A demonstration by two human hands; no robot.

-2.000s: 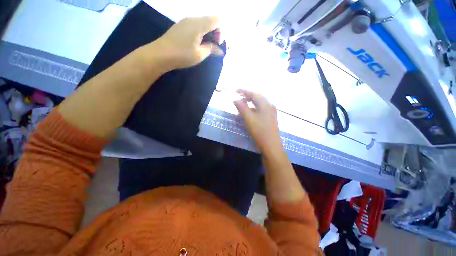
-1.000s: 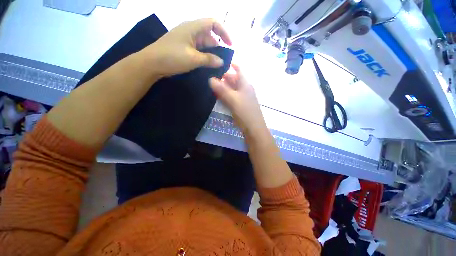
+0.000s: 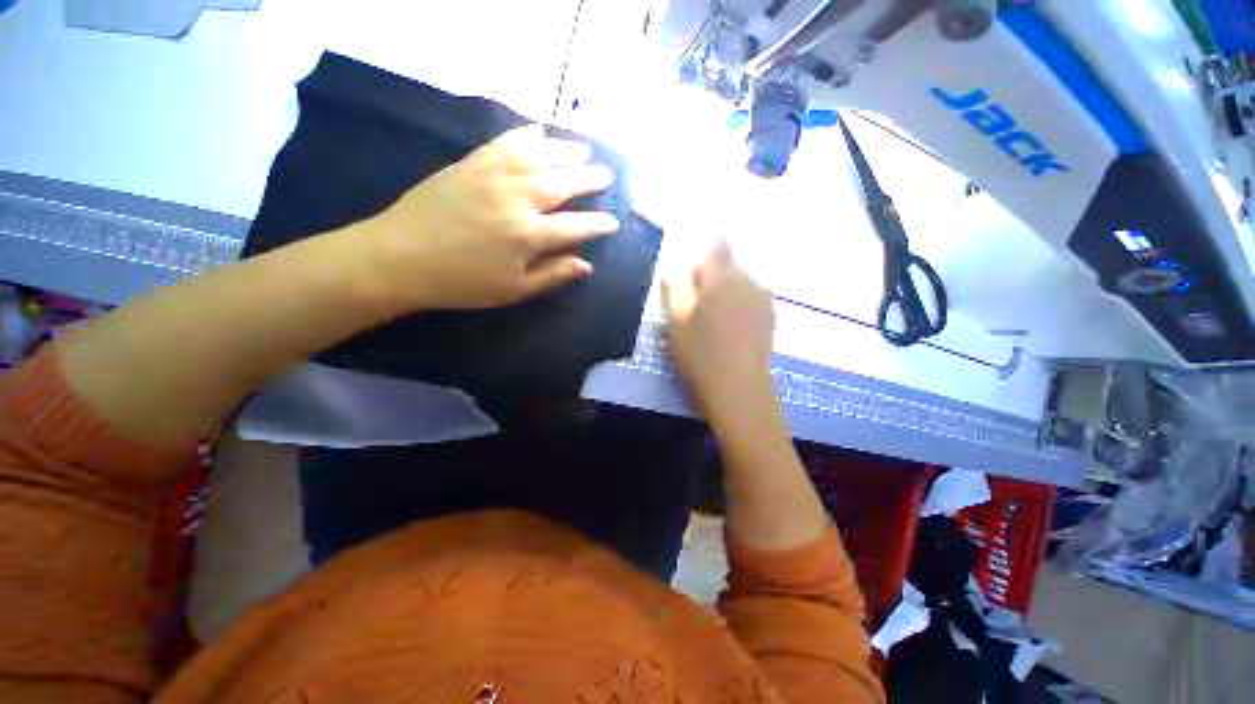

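A black cut panel (image 3: 454, 323) lies on the white machine table and hangs over its front edge. A pale grey panel (image 3: 365, 410) shows beneath it, hanging below the edge. My left hand (image 3: 502, 220) lies flat on the black panel with its fingers spread, holding nothing between them. My right hand (image 3: 723, 323) is just right of the panel's right edge, with its fingers bunched near the table; glare hides whether its fingertips hold anything.
The sewing machine head (image 3: 1018, 131) reaches in from the upper right, its needle area in bright glare. Black shears (image 3: 895, 255) lie right of the needle. A ruler strip (image 3: 881, 406) runs along the front edge. A red crate (image 3: 1016, 550) with scraps stands below right.
The black panel has been spread flatter, its far corner now further left. My left hand has gone from pinching its edge to lying flat on it. My right hand has moved right, off the panel.
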